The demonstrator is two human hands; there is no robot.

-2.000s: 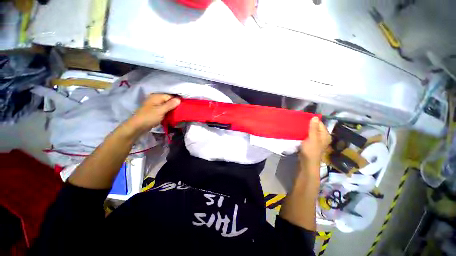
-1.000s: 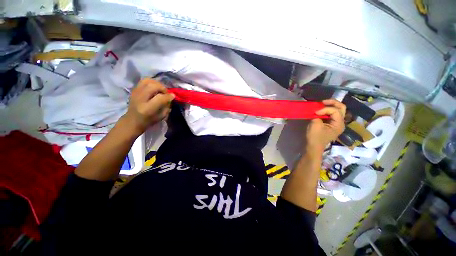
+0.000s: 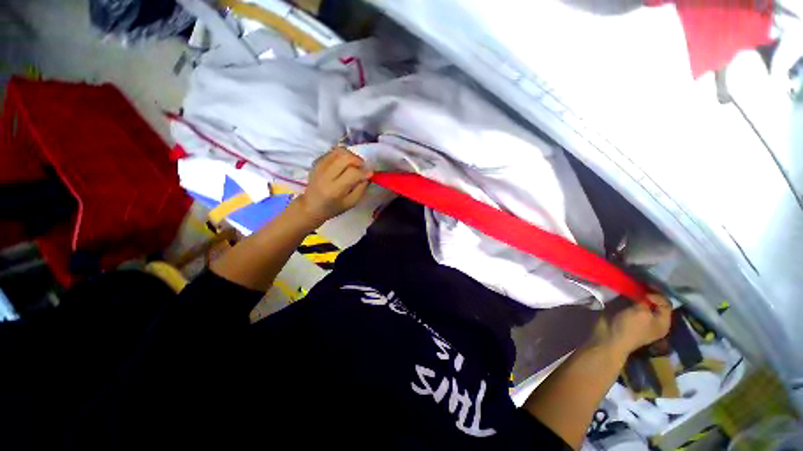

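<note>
A long flat red band (image 3: 511, 229) is stretched straight between both hands above the lap. My left hand (image 3: 338, 183) is closed on its left end. My right hand (image 3: 644, 322) is closed on its right end, lower and to the right. Pale grey garment cloth (image 3: 440, 114) with thin red piping lies in folds behind and under the band, between the lap and the table edge. Whether the band is joined to the cloth cannot be told.
The white machine table (image 3: 581, 106) slants across the upper right, with a red piece (image 3: 724, 33) on it. A red crate (image 3: 106, 158) stands on the floor at left. A bin with white tape rolls (image 3: 691, 392) is at lower right. Yellow-black tape marks the floor.
The view has turned, so the table edge now slants down to the right. The band has gone from a wide strip to a narrow one, still held at both ends.
</note>
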